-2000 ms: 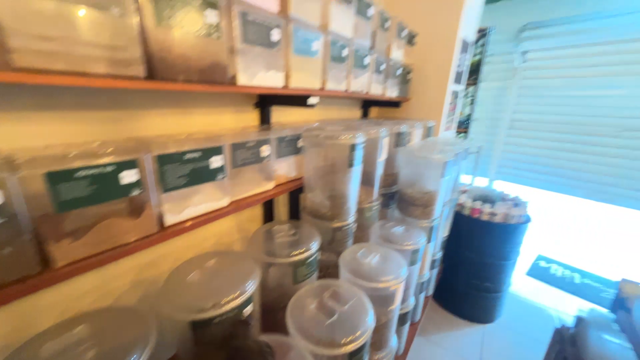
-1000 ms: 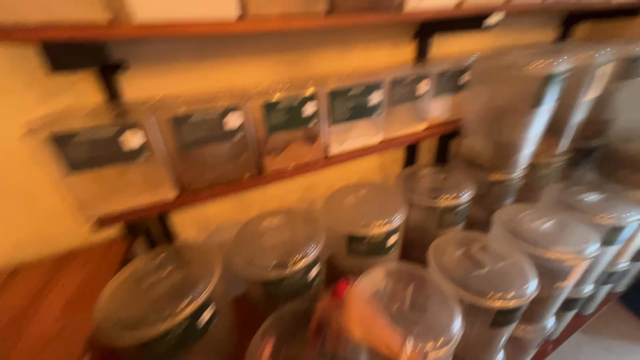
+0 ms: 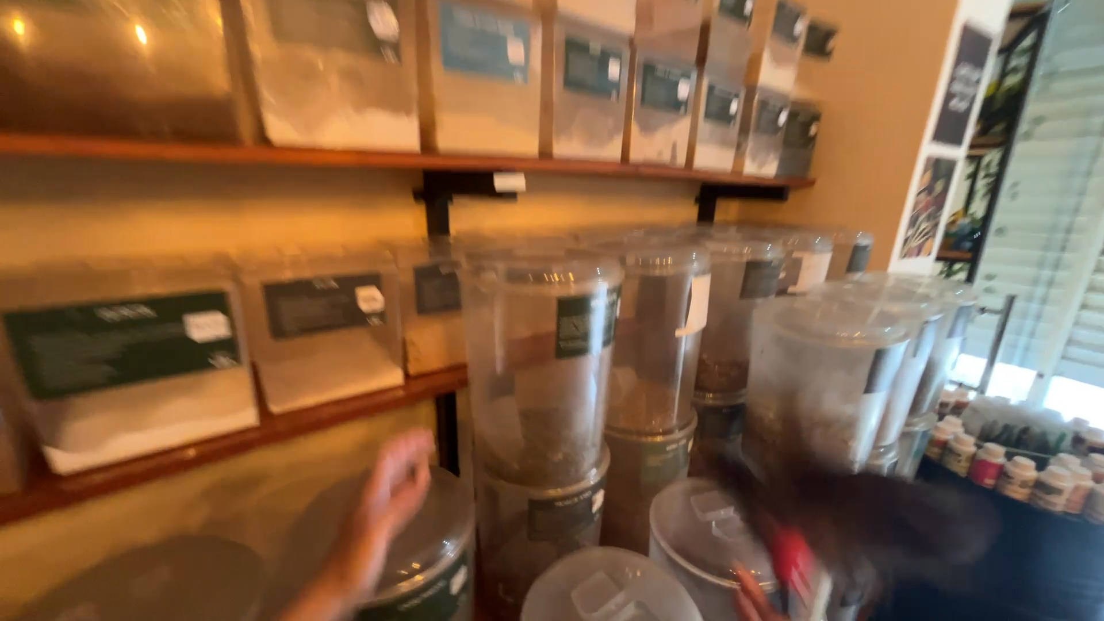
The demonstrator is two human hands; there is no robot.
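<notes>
My left hand point(image 3: 397, 483) is raised at the lower middle, blurred and with nothing seen in it, over the lid of a large clear plastic canister point(image 3: 440, 535). My right hand point(image 3: 752, 595) shows only in part at the bottom edge, its fingers around the red handle point(image 3: 792, 556) of what looks like a dark feather duster. The duster's dark, blurred head point(image 3: 888, 517) spreads in front of stacked clear canisters point(image 3: 828, 379) and beside a lidded canister point(image 3: 711, 526).
Wooden shelves point(image 3: 328, 417) on black brackets point(image 3: 440, 194) hold labelled clear bins point(image 3: 332, 328). Tall stacked canisters point(image 3: 543, 371) rise at the middle. At the right, small bottles point(image 3: 1018, 474) stand on a dark drum point(image 3: 992, 552), near a pale shutter point(image 3: 1061, 259).
My left hand and the dark duster head have come into sight. A second ago, a blurred hand and something red showed low among the canisters. The view has swung widely.
</notes>
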